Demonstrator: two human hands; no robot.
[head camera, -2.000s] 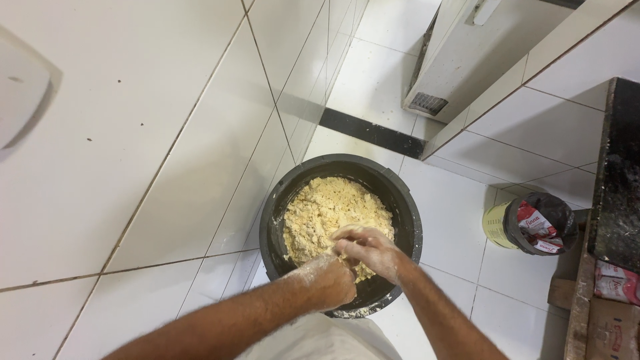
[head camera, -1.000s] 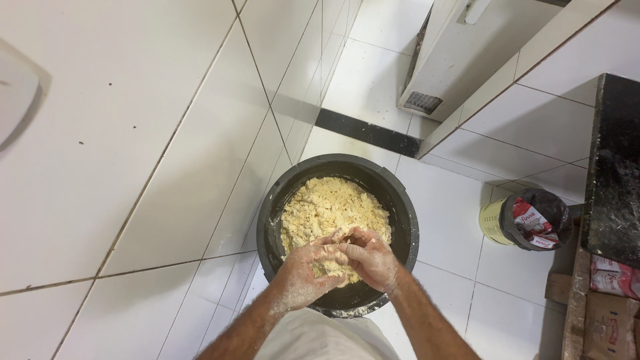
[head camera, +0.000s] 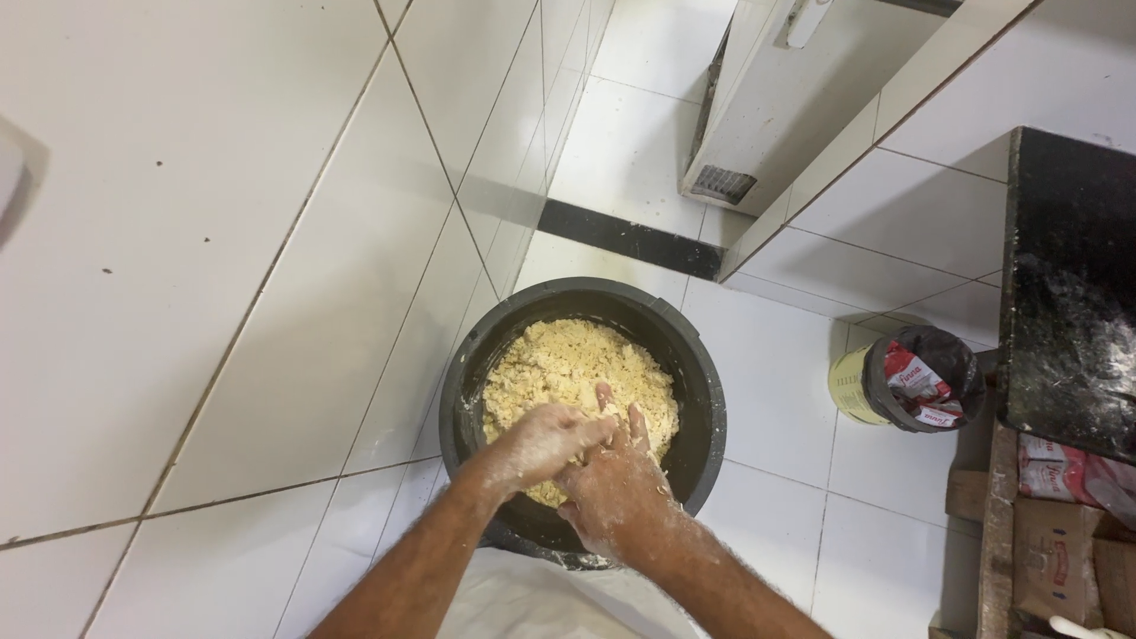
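Observation:
A round black plastic tub (head camera: 710, 390) holds a heap of crumbly yellow dough (head camera: 577, 359). Over the near part of the heap, my left hand (head camera: 546, 444) has its curled fingers against the fingers of my right hand (head camera: 621, 484). The right hand is spread, back upward, with bits of dough stuck to its fingers. Both hands and wrists are dusted with flour. Whether the left fingers enclose any dough is hidden from view.
A white tiled wall (head camera: 293, 355) rises close on the left. To the right stands a bin (head camera: 874, 382) with red wrappers inside, near a dark stone countertop (head camera: 1069, 284) and a cardboard box (head camera: 1056, 555). A white appliance (head camera: 781, 98) is beyond the black floor strip (head camera: 630, 235).
My hands were side by side with fingers curled in a second ago; now the right hand is spread flat and the left fingers lie against it.

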